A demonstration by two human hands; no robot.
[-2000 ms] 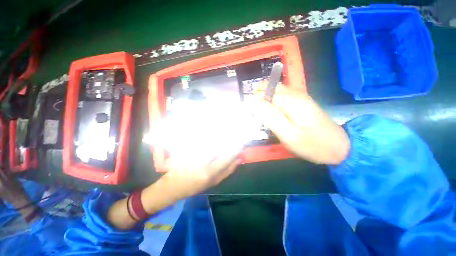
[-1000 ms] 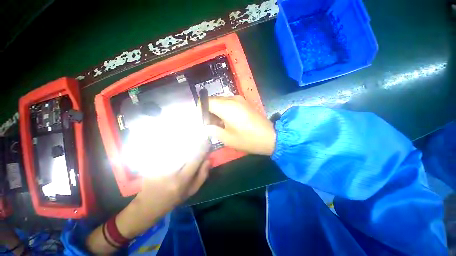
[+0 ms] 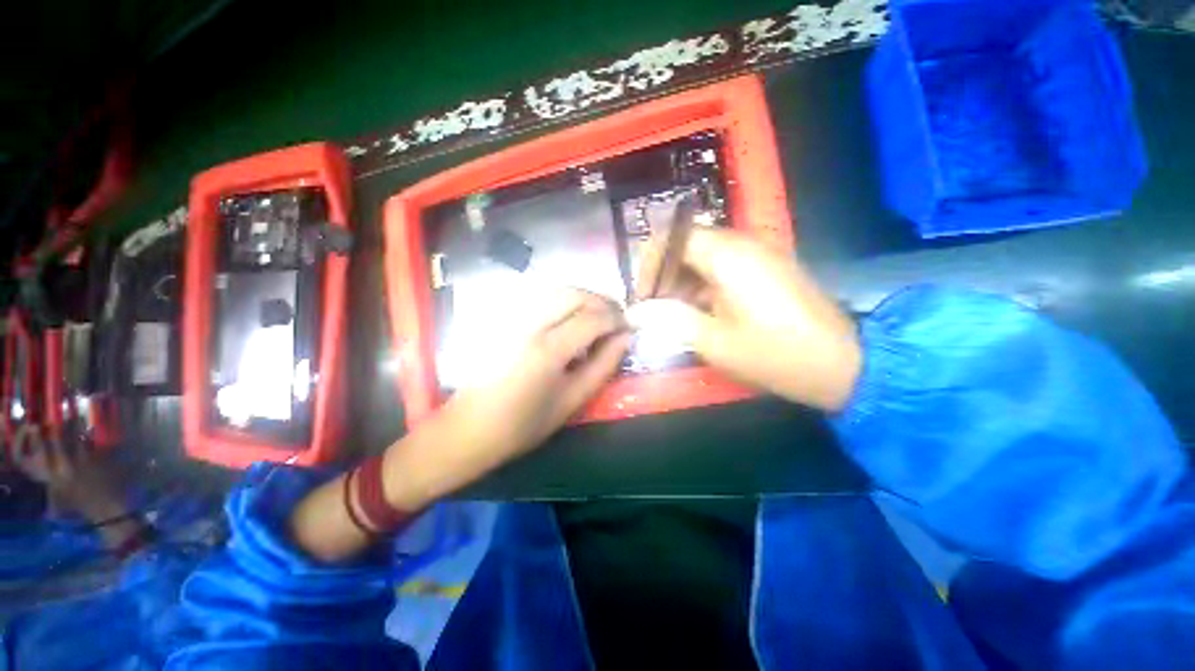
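Observation:
An open tablet unit [image 3: 531, 256] lies in a red frame [image 3: 409, 282] in front of me. Its silver battery panel glares white; the dark mainboard [image 3: 705, 177] is at its right end. My right hand [image 3: 773, 315] holds a thin dark tool [image 3: 671, 249], slanted over the mainboard. My left hand [image 3: 531, 393] is over the lower middle of the unit, fingertips pinched together near the battery's right edge. Whether they hold something small cannot be told. Glare hides the spot between the hands.
A blue bin [image 3: 1003, 125] with small bits inside stands at the upper right. A second tablet in a red frame [image 3: 199, 302] stands to the left. Another person's hand [image 3: 79, 479] and blue sleeve show at the far left. A paint-chipped strip [image 3: 609, 89] runs behind.
The view has swung left, so the things sit further right in the picture. My left hand has moved up onto the unit, closer to my right hand. The tool stays in my right hand.

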